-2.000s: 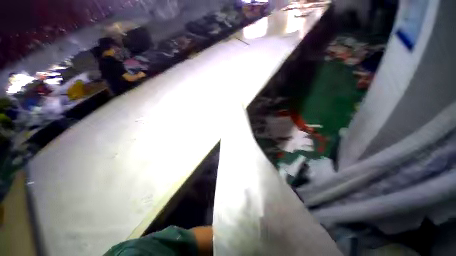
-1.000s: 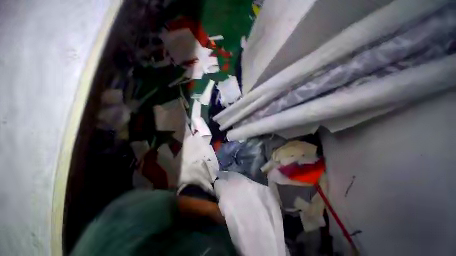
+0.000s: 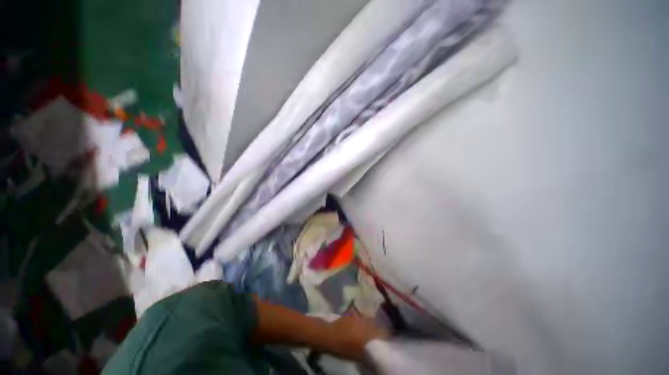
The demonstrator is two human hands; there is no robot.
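My right hand (image 3: 364,337) is at the bottom centre, at the end of a bare forearm below a short green sleeve. The hand is blurred and its fingers are partly hidden. It is closed on the near end of a white sheet (image 3: 433,359), which runs off the bottom edge. The sheet is blurred, so I cannot tell whether it is paper or cloth. My left hand is out of the picture.
Long white and grey fabric rolls (image 3: 367,124) lean diagonally beside a large pale surface (image 3: 587,183). Offcuts (image 3: 121,150) litter the green floor (image 3: 128,51). A broom's red head (image 3: 335,253) and thin handle lie near cream scraps and clear bluish plastic (image 3: 260,267).
The view has swung right and down, from the long table to the floor and rolls. The arm now reaches further right, and the white sheet has moved with it to the bottom edge.
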